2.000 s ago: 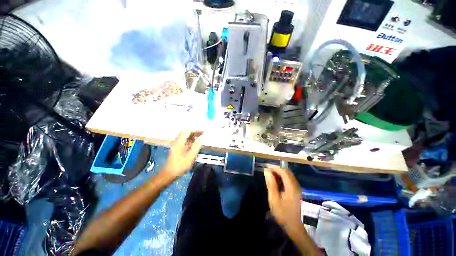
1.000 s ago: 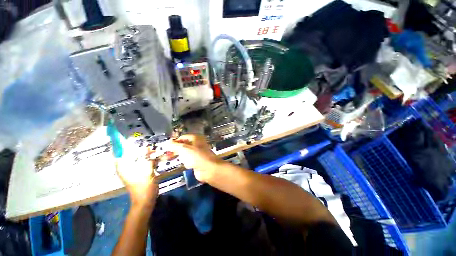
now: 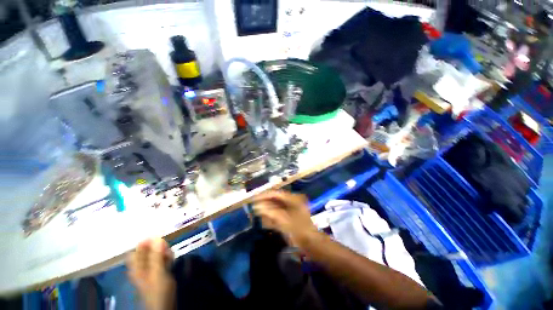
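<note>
The button sewing machine head [image 3: 145,91] stands at the left of the white table [image 3: 67,257], blurred. My left hand [image 3: 151,266] is at the table's front edge, low in the picture, and blurred. My right hand [image 3: 284,215] is at the front edge further right, fingers bent; I see nothing held in it. The dark green bowl feeder [image 3: 318,91] is at the table's right end, with the curved air hose [image 3: 267,82] beside it. The needle area [image 3: 167,197] is blurred, with no cloth visible there. Copper-coloured pieces [image 3: 57,187] lie in a heap at the left.
White and dark cloth [image 3: 364,233] lies in a blue crate below the table's right side. More blue crates [image 3: 467,206] stand to the right, one holding black cloth [image 3: 494,175]. A black bottle with a yellow band [image 3: 185,63] stands behind the machine.
The view has turned right. My hands, together at the needle area one second ago, have moved apart and back to the table's front edge.
</note>
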